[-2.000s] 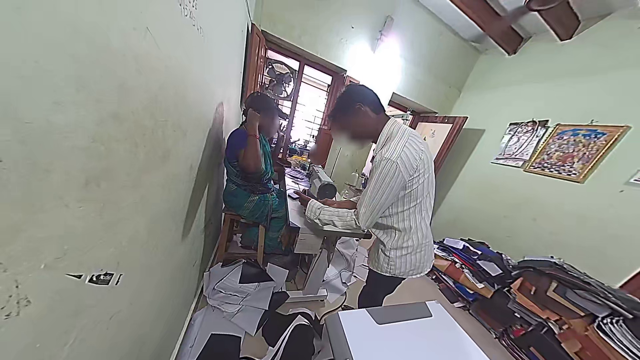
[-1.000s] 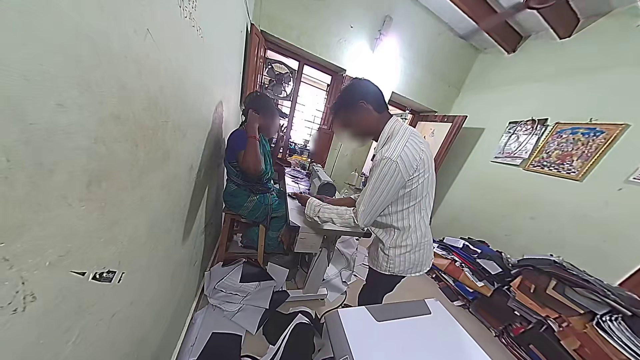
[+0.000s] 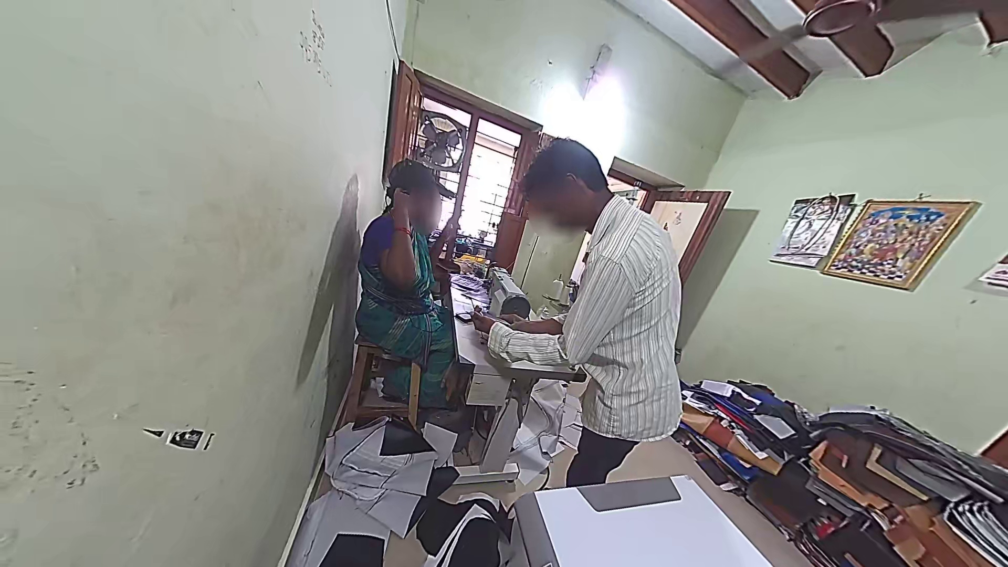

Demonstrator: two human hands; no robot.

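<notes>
Neither my left hand nor my right hand shows in the head view. A person in a striped shirt (image 3: 630,315) stands bent over a sewing machine table (image 3: 543,370), both hands low above its top around something too small to tell. A sewing machine (image 3: 506,295) sits on that table beside those hands. Across the table's left side another person in a green sari (image 3: 402,331) sits on a wooden stool (image 3: 364,386), one hand raised to the head. Nearest to me, at the bottom of the view, is a white-topped surface (image 3: 646,528) with a grey patch.
Cut white and black sheets (image 3: 378,465) lie heaped on the floor by the left wall. Stacks of dark and brown sheet material (image 3: 866,472) line the right wall. Behind the people are a window with a fan (image 3: 441,142) and an open door (image 3: 685,224).
</notes>
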